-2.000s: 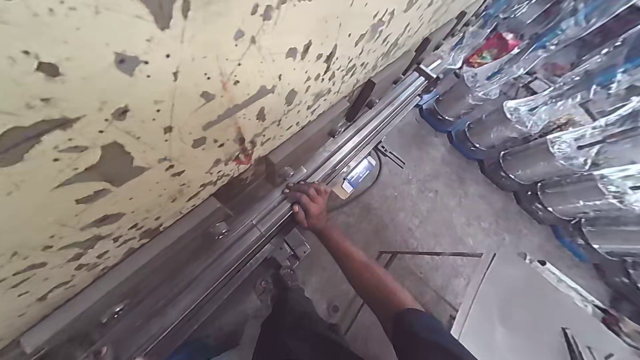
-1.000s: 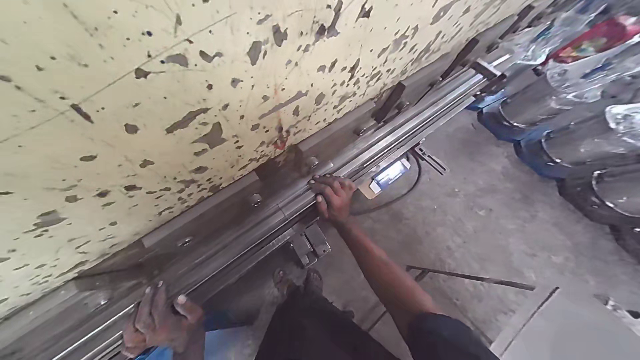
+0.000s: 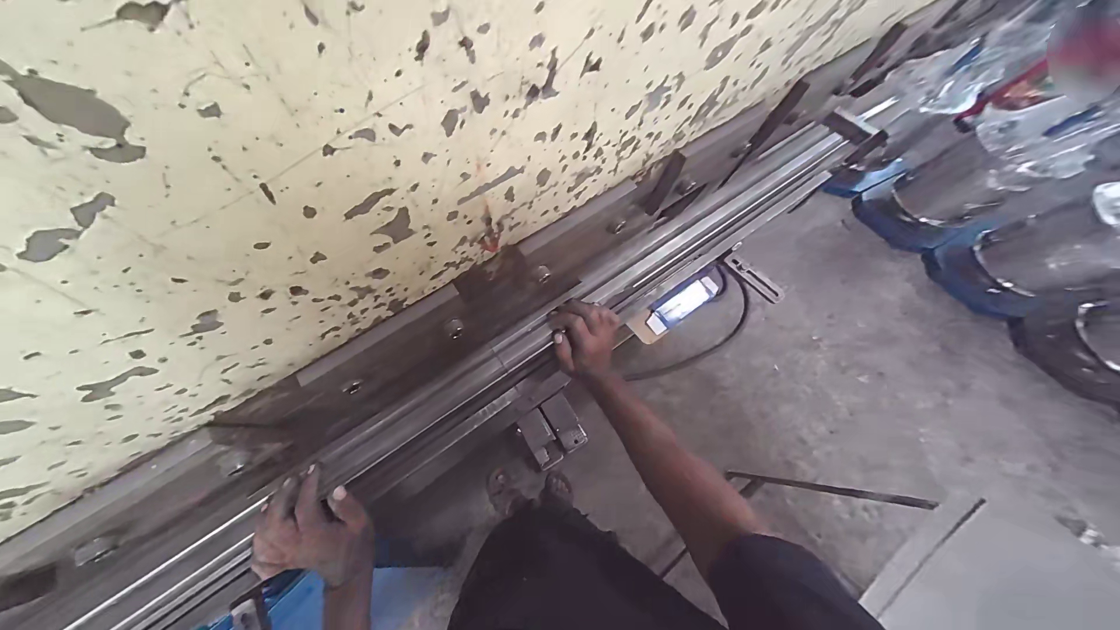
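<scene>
A long machine bed with parallel metal rails point(image 3: 420, 407) runs diagonally from lower left to upper right, below a yellow painted machine panel point(image 3: 289, 175) with chipped paint. At the lower left, my left hand point(image 3: 313, 528) rests at the front rails with its fingers pointing up; whether it grips anything is hidden. My right hand point(image 3: 586, 337) lies near the middle of the bed, its fingers curled over the rail's edge. Just right of it, a small lit device point(image 3: 682, 304) hangs under the bed's front side. Bolts point(image 3: 454, 329) line the strip behind the rails.
Cylindrical metal parts in plastic wrap with blue bases point(image 3: 962, 254) stand on the floor at right. A grey sheet-topped surface point(image 3: 989, 569) is at lower right, beside a thin dark bar point(image 3: 831, 490). A cable point(image 3: 739, 324) loops below the bed. A metal bracket point(image 3: 551, 430) juts out near my feet.
My left hand was out of view two seconds ago and came into view at the lower left of the rails. My right hand stays on the rail's edge.
</scene>
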